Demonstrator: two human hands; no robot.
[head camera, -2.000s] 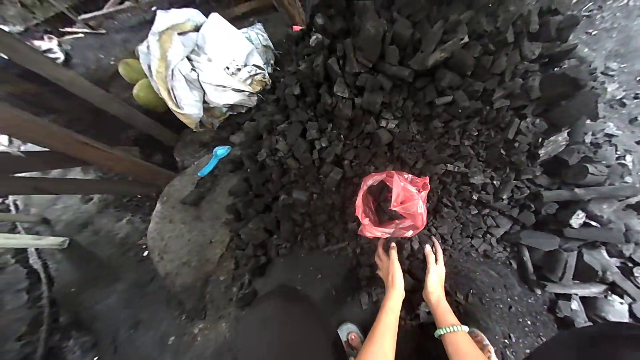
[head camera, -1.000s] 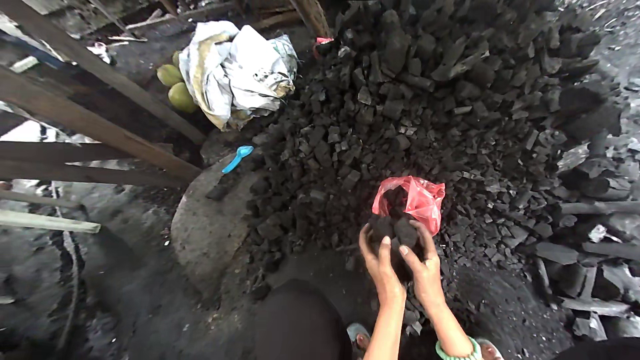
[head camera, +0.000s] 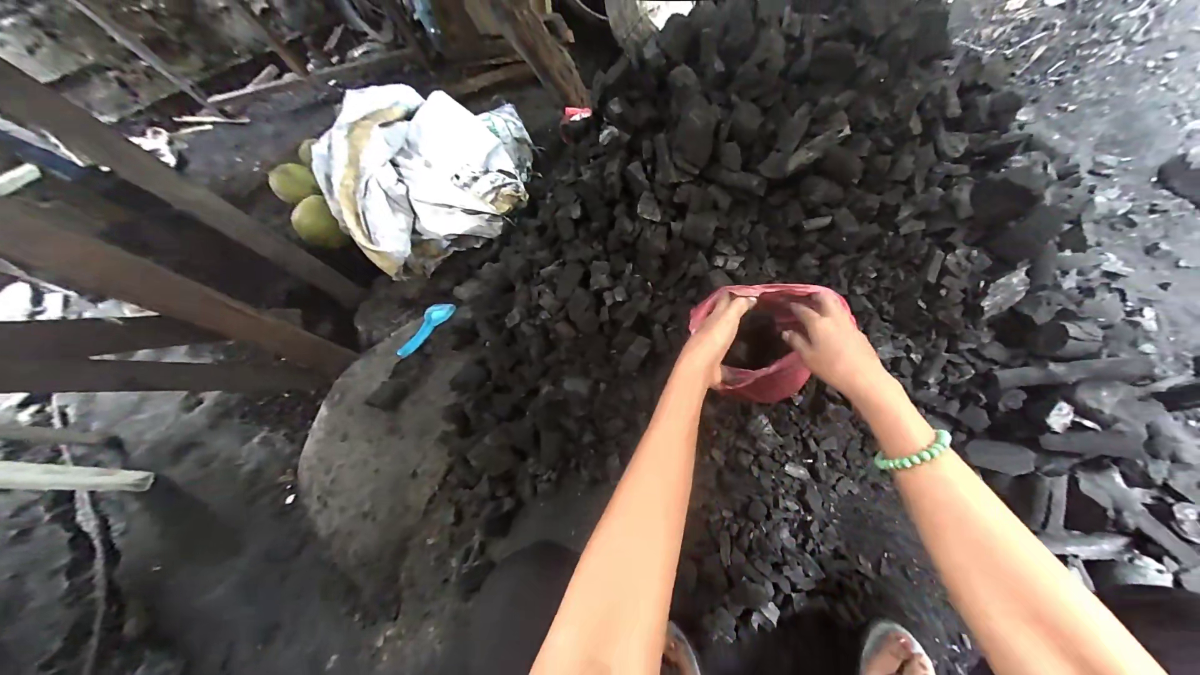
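Note:
A red plastic bag (head camera: 771, 380) stands with its mouth spread on a heap of black charcoal lumps (head camera: 600, 281). My left hand (head camera: 717, 333) grips the bag's left rim, thumb over the edge. On the other side, my right hand (head camera: 832, 345) is at the right rim, its fingertips reaching inside the mouth; whether it pinches the plastic is hard to tell. Dark contents show dimly within the bag. A green bead bracelet (head camera: 914, 452) circles my right wrist.
A blue plastic scoop (head camera: 427, 328) lies on a large grey stone (head camera: 375, 450) at left. Beyond it are a crumpled white sack (head camera: 422, 178) and green fruits (head camera: 317, 222). Wooden beams (head camera: 187, 291) cross the left side. Longer charcoal pieces (head camera: 1078, 370) lie at right.
A second ago both hands held charcoal lumps at the bag's near edge; now those lumps are out of the hands, which are at the bag's two sides, and its mouth is wider.

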